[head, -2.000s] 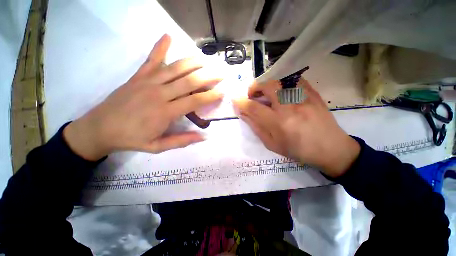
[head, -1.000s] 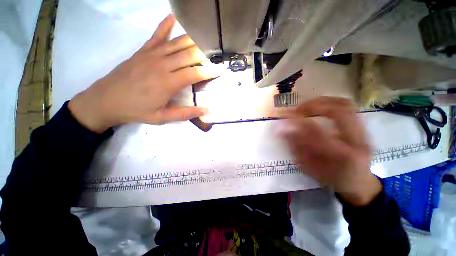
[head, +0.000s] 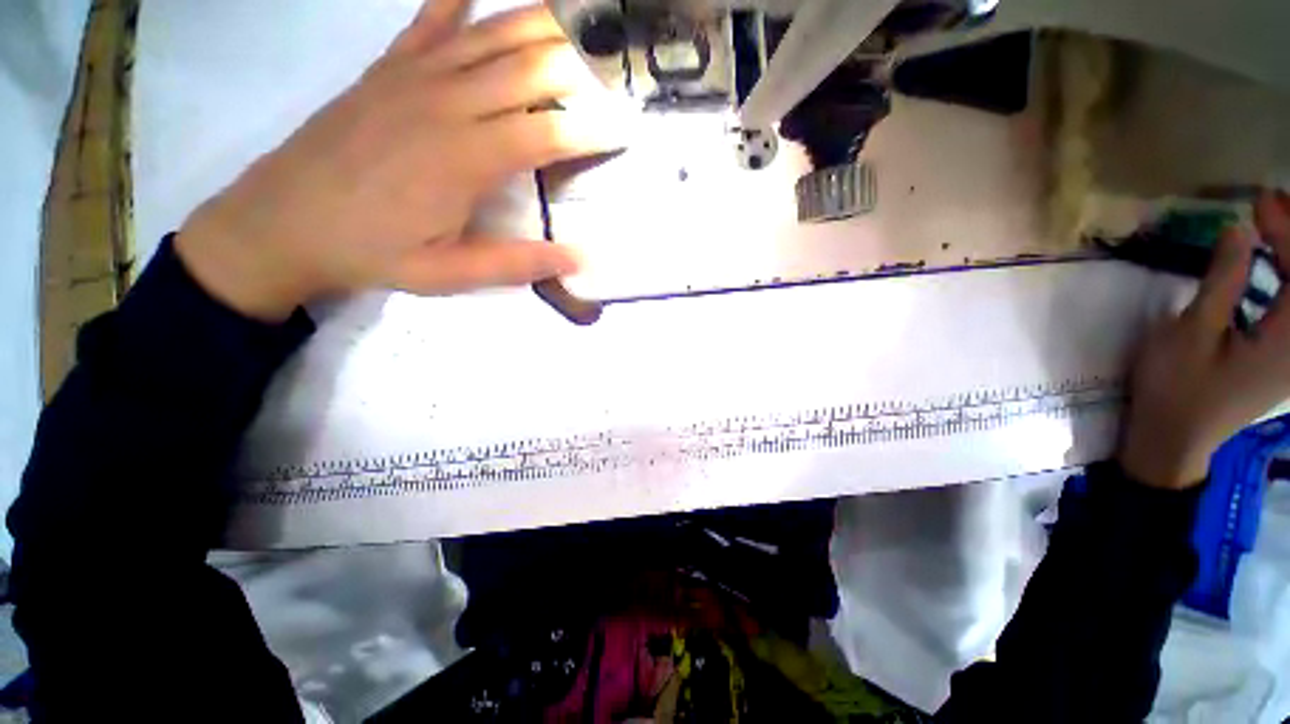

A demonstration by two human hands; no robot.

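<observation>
My left hand (head: 389, 177) lies palm down with fingers spread on white fabric (head: 255, 85), left of the lit needle plate (head: 651, 212). The fabric blends with the white table, so its edges are hard to see. My right hand (head: 1203, 354) is at the right edge, partly cut off, with its fingers around the handle area of the black scissors (head: 1160, 256). The hand hides most of the handles, so its grip is unclear. The sewing machine's presser foot area (head: 679, 64) is at the top centre.
A ribbed grey knob (head: 838, 193) stands right of the needle plate. A pale thread tuft (head: 1078, 142) and a green piece (head: 1188, 224) are at the right. A brown strip (head: 88, 198) lies far left. A printed ruler (head: 849, 422) runs along the table front. A blue basket (head: 1228, 523) is lower right.
My right hand has moved from beside the needle to the scissors at the far right. My left hand stays spread on the fabric. The camera view has shifted.
</observation>
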